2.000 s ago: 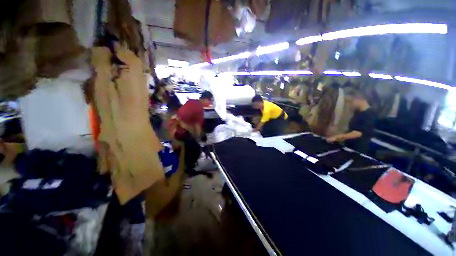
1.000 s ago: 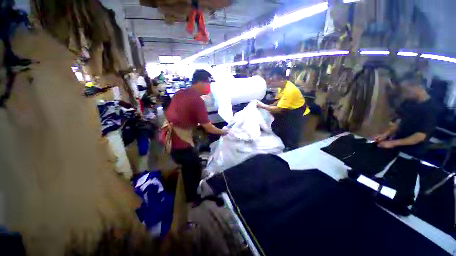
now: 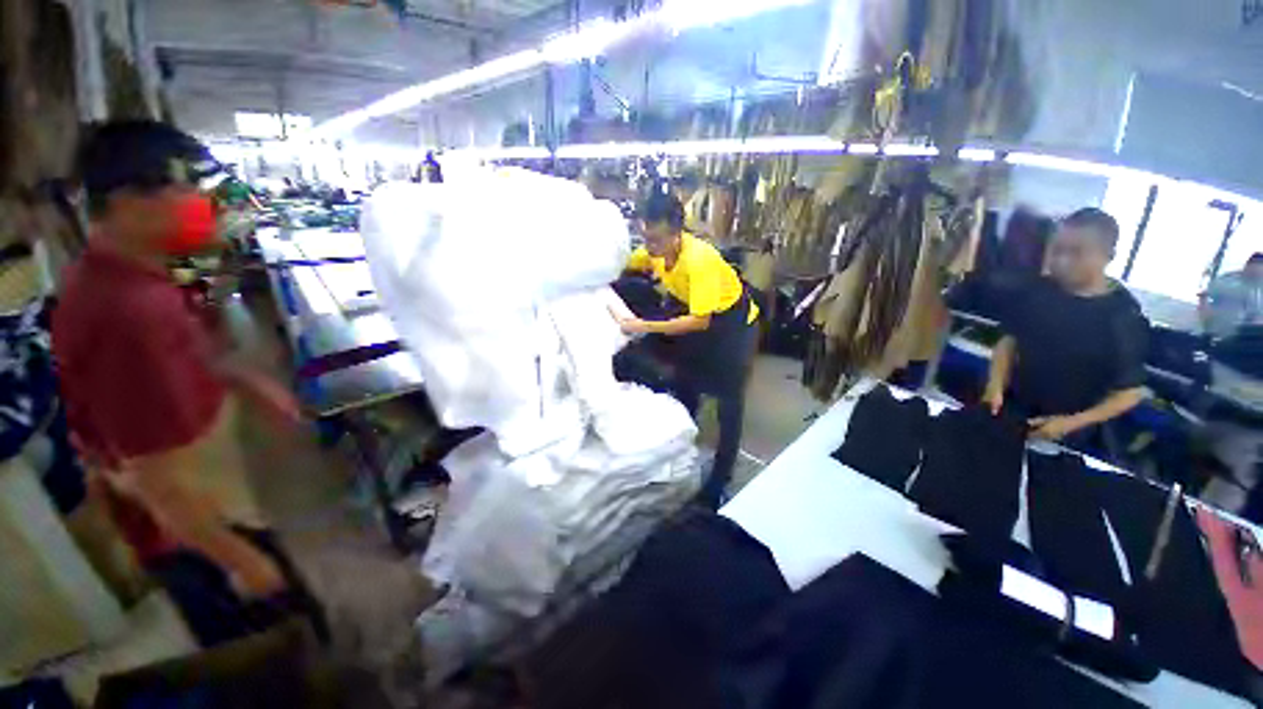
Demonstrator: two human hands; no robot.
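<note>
No hand of mine is in view. The dark cloth [image 3: 859, 637] lies nearest in front of me, at the bottom centre and right, with an uneven far edge on the white-topped table [image 3: 810, 519]. A tied black bundle with white labels [image 3: 1060, 605] lies on its right part. Black cut pieces [image 3: 970, 464] are laid across the far side, with a red-orange piece [image 3: 1233, 561] at the right edge. A large heap of loose white material [image 3: 554, 513] stands just beyond the dark cloth, under a bulky white roll [image 3: 485, 277].
A person in a red top [image 3: 139, 346] stands close at the left, blurred. A person in yellow [image 3: 704, 281] holds the white material. A person in black [image 3: 1073, 346] has hands on the black pieces. Brown patterns [image 3: 880, 270] hang behind. Another table [image 3: 333, 298] is at the back left.
The view has moved nearer to the table's end and the white heap. The person in red now stands at the far left, away from the white material. The hanging cardboard at the left has mostly left view.
</note>
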